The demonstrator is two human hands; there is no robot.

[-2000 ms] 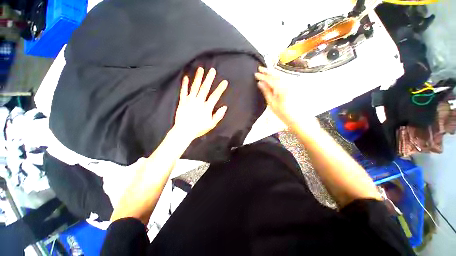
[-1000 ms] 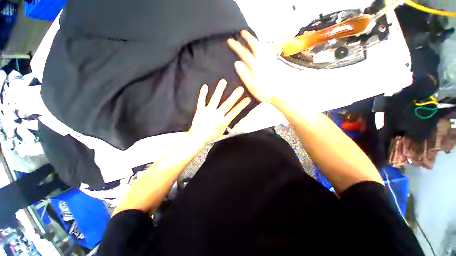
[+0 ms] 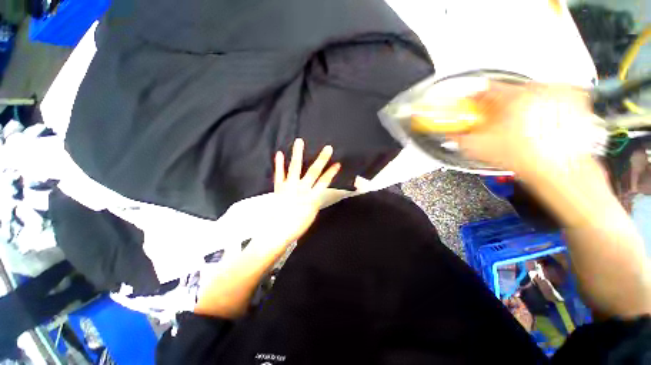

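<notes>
A large black garment (image 3: pixel 214 107) covers much of the white padded ironing table (image 3: pixel 500 36), with folds running through its middle. My left hand (image 3: pixel 303 189) lies with spread fingers on the garment's near edge and grips nothing. My right hand (image 3: pixel 521 128) is blurred and closed around the handle of the steam iron (image 3: pixel 428 146). The iron's pointed tip is at the garment's right edge. Whether its sole touches the cloth I cannot tell.
Loose white and grey pieces (image 3: pixel 28 178) are heaped at the left. A dark cloth (image 3: pixel 100 239) hangs at the table's near left side. Blue crates stand at the lower right (image 3: pixel 517 246), lower left (image 3: pixel 125 331) and upper left (image 3: pixel 68 21). A yellow hose (image 3: pixel 632 57) is at the right.
My right hand has left the garment, taken hold of the iron and brought it left and nearer, to the garment's right edge. My left hand remains on the near edge.
</notes>
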